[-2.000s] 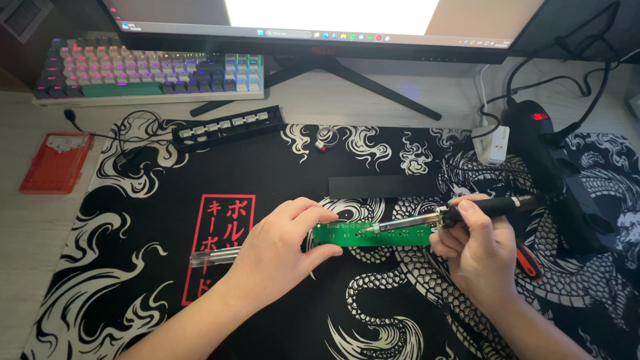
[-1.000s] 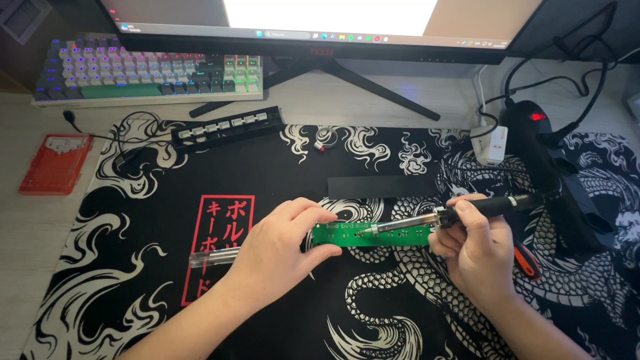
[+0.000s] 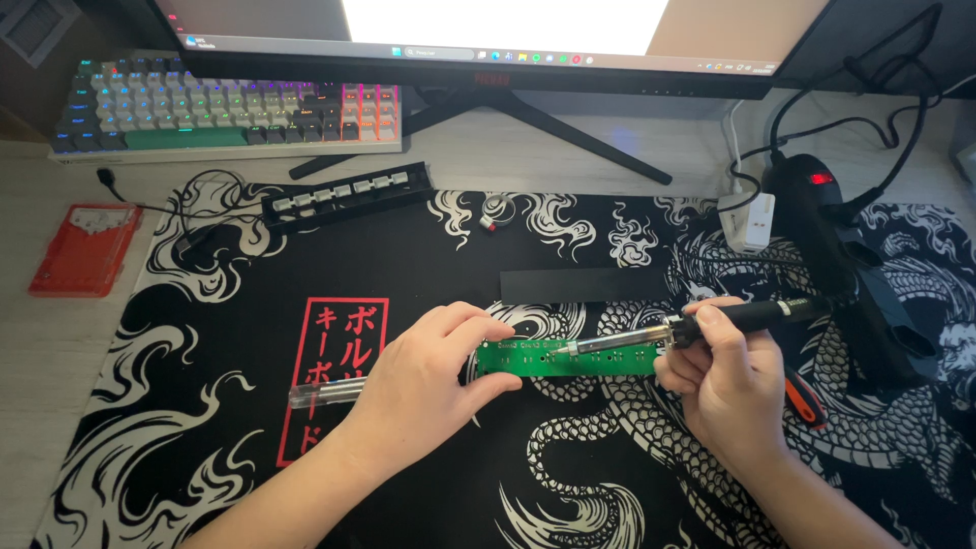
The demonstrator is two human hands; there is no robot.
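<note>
My left hand [image 3: 435,377] pinches the left end of a long green circuit board [image 3: 564,366] between thumb and fingers. In my right hand [image 3: 724,374] is a soldering iron [image 3: 740,314] with a black handle, its metal tip pointing left at the board's middle. Whether the tip touches the board cannot be told. The fingers of this hand are also by the board's right end. A clear tube [image 3: 320,393] with something metallic inside lies partly hidden behind my left hand. Beyond the board rests a flat black strip [image 3: 564,286].
A black case with white switches [image 3: 347,195], a red plastic box [image 3: 85,250] and a lit keyboard [image 3: 221,114] are at the left. A black power strip [image 3: 846,259], a white adapter [image 3: 749,223] and an orange-black handle [image 3: 804,398] are at the right. A monitor [image 3: 488,75] stands behind.
The iron's tip has moved slightly left along the board. Both hands keep their hold, and the other things lie as before.
</note>
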